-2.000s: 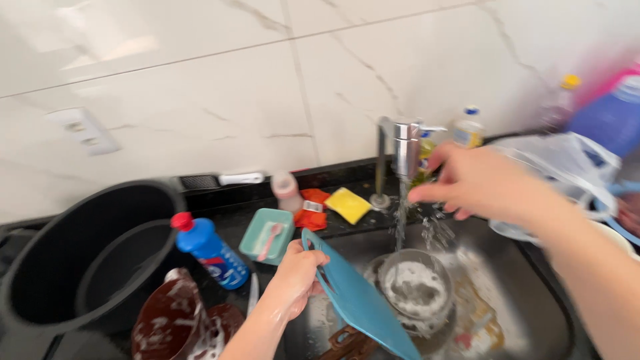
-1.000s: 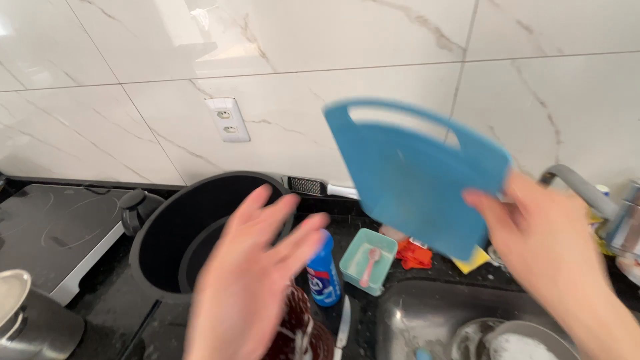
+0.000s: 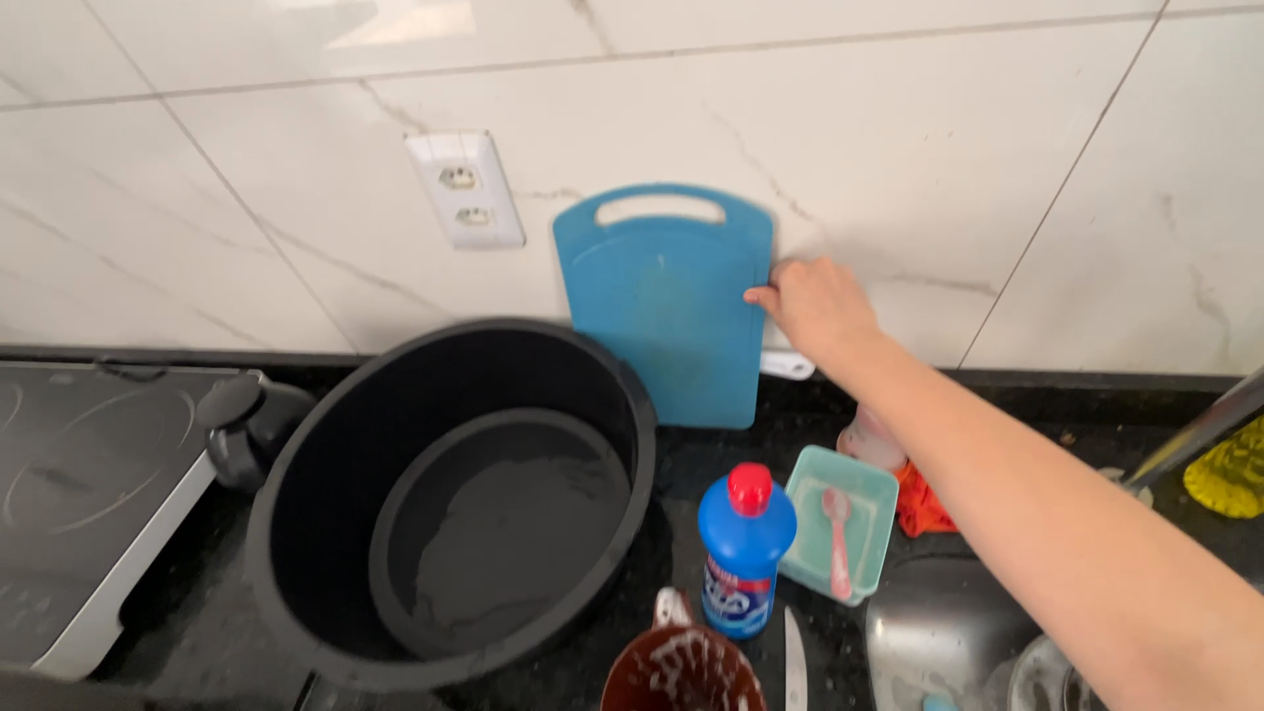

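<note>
A blue plastic cutting board [image 3: 667, 316] stands upright on the black counter, leaning on the tiled wall, its handle slot at the top. My right hand [image 3: 818, 308] grips its right edge, thumb on the front face. My left hand is out of view. Left of the board sits a large black round basin [image 3: 449, 513]. In front are a blue bottle with a red cap [image 3: 748, 553] and a light green plastic container [image 3: 859, 464] holding a pink spoon [image 3: 838, 543]. A white handle [image 3: 787, 364] shows behind the board.
A soapy brown container [image 3: 681, 671] and a knife blade [image 3: 795, 662] are at the front. The steel sink [image 3: 938, 612] with dishes lies at the right, an orange cloth [image 3: 923, 504] beside it. A cooktop [image 3: 89, 494] and a black handled object [image 3: 247, 425] are at the left.
The cutting board, held up in my right hand a second ago, now rests against the wall. My left hand has left the view. The view has swung left from the sink.
</note>
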